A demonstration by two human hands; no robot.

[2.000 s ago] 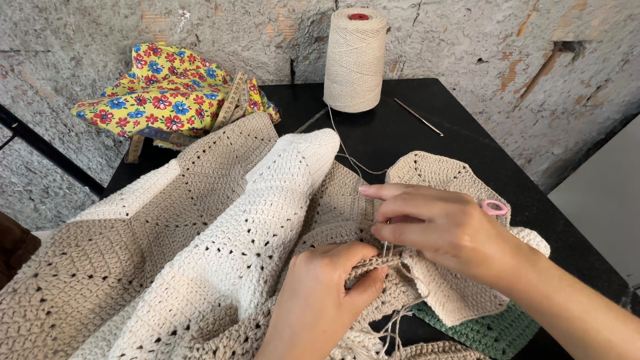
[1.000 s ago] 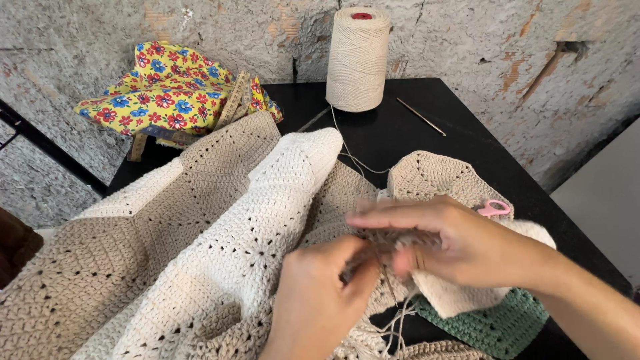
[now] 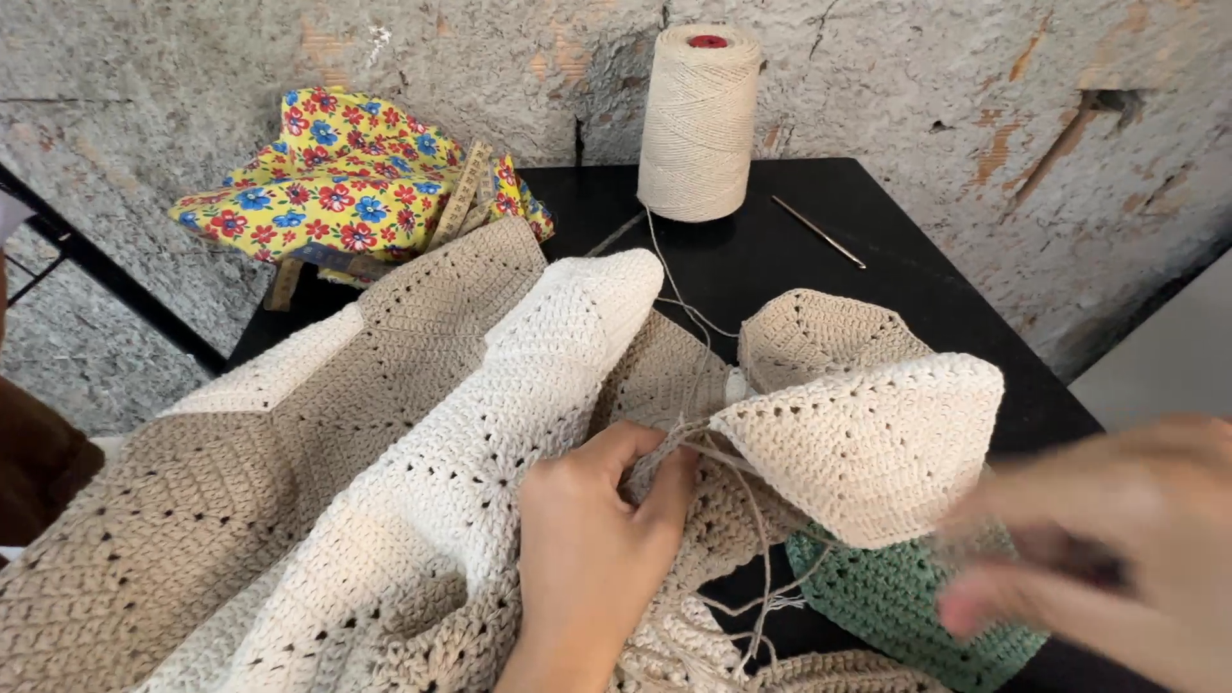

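Note:
My left hand [image 3: 602, 539] pinches the edge of the beige crochet piece [image 3: 736, 510] between thumb and fingers, with loose yarn ends [image 3: 765, 577] hanging beside it. My right hand [image 3: 1097, 539], blurred, is apart from it at the right, over a green crochet piece [image 3: 895, 597]; whether it holds anything is unclear. Between the hands a cream crochet piece [image 3: 866, 443] stands folded up, hiding where the pink-handled tool was. A large cream and beige crocheted work [image 3: 500, 462] spreads across the left. A thin strand runs from the cone of cream yarn [image 3: 700, 125] to the held edge.
A metal crochet hook [image 3: 818, 231] lies on the black table [image 3: 799, 183], right of the cone. At the back left are a yellow floral cloth [image 3: 337, 197] and a measuring tape [image 3: 460, 197]. A rough wall [image 3: 895, 77] stands behind the table.
My right hand has moved from beside the left hand to the right. The cream crochet piece now stands higher and covers the pink handle seen before. My left hand keeps its grip.

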